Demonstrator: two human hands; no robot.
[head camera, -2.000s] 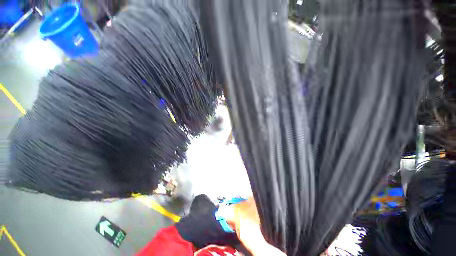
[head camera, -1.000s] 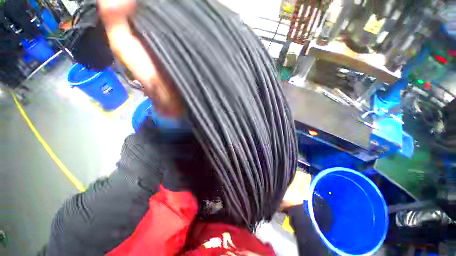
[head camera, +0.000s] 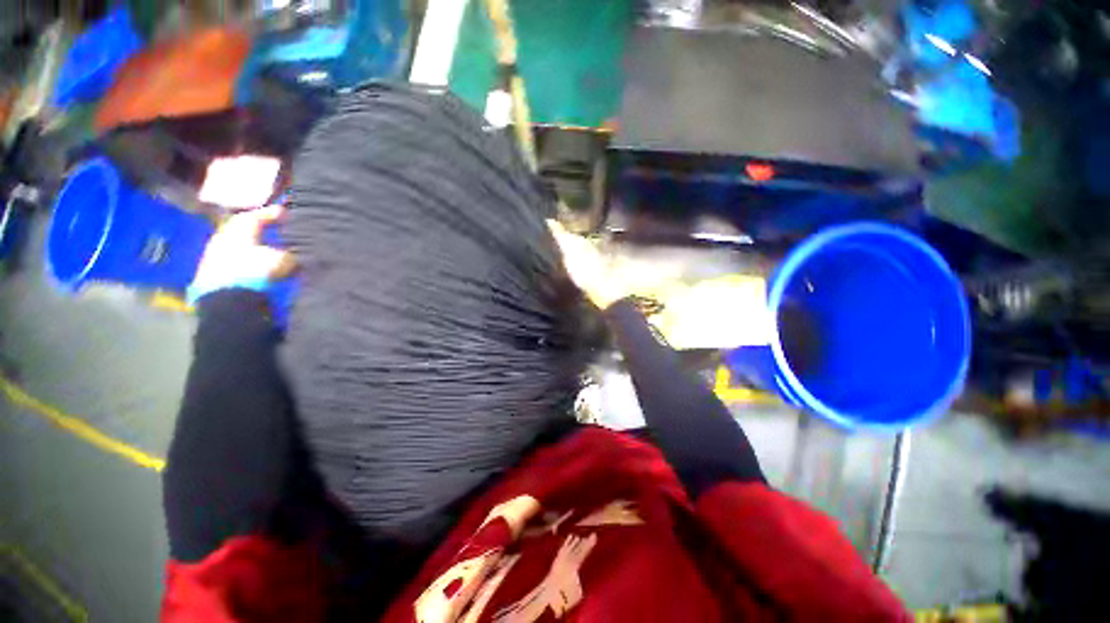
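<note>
A thick black cable bundle hangs in front of my chest, fanned wide at the left and gathered narrow at the right. My right hand is closed round its narrow right end, the fingers partly hidden by the strands. My left hand is at the bundle's left edge, with a light blue band at the wrist. Blur and the bundle hide whether its fingers grip strands.
A round blue bucket stands at the right, another blue bucket at the left. A grey metal table and a green surface lie ahead. Light blue trays are at the far right. Yellow lines mark the grey floor.
The view has turned towards the table. The bundle has moved lower and left, and now spreads sideways before my chest. My left hand has come down from the top to the bundle's left edge.
</note>
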